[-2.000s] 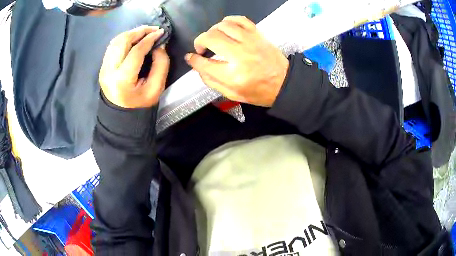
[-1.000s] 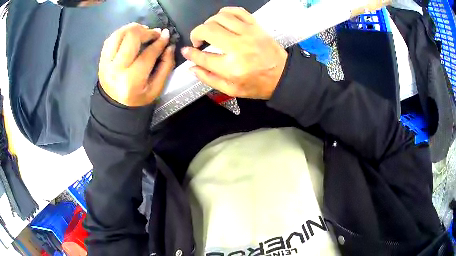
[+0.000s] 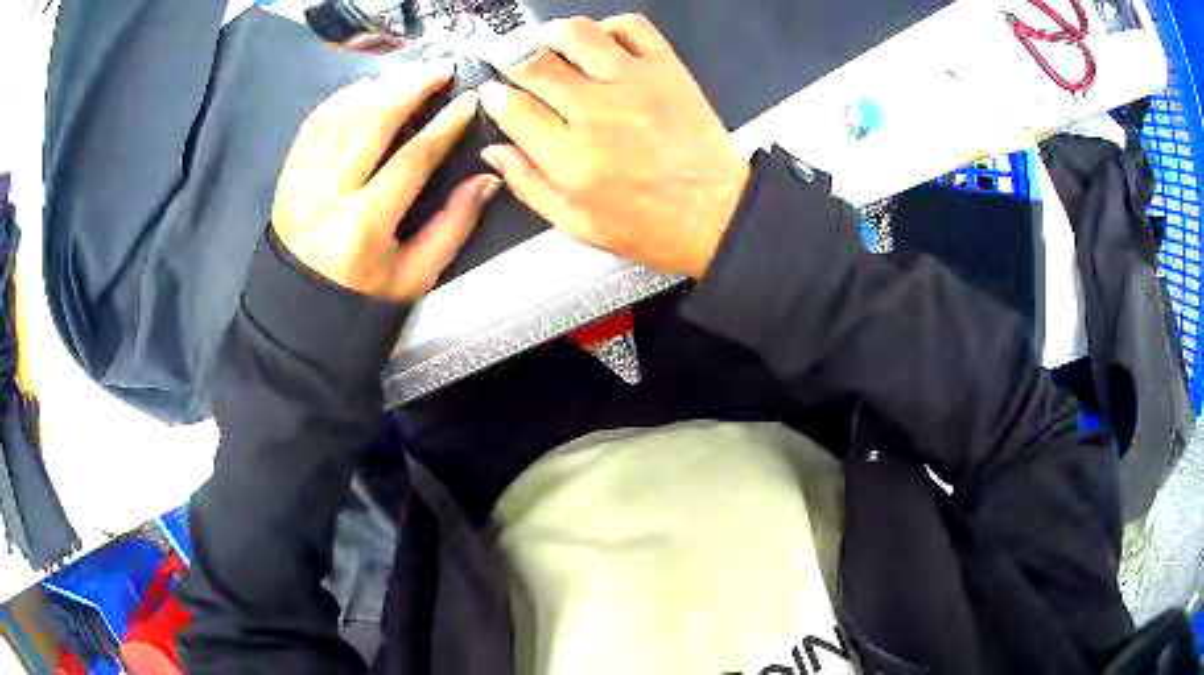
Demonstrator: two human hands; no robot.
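The dark garment panel (image 3: pixel 145 224) is spread over the white table and runs under both hands. My left hand (image 3: pixel 376 185) rests on it, fingertips together on a small dark textured strip (image 3: pixel 471 74). My right hand (image 3: pixel 627 145) lies from the other side, its fingertips on the same strip close to the left fingertips. The hands nearly touch. Shiny metal machine parts (image 3: pixel 436 16) show just beyond the fingertips at the top edge. What lies under the palms is hidden.
The ruler strip (image 3: pixel 528 330) runs along the table's front edge. Red looped handles (image 3: pixel 1056 46) lie at the upper right. Blue baskets (image 3: pixel 1182 198) with dark cloth (image 3: pixel 1122 290) stand at right. Dark cut pieces (image 3: pixel 33 481) lie at far left, above something red (image 3: pixel 156 633).
Both hands have come closer together, with the strip moved up to the metal machine parts. The panel at left has shifted and bunched. The red handles have come into view.
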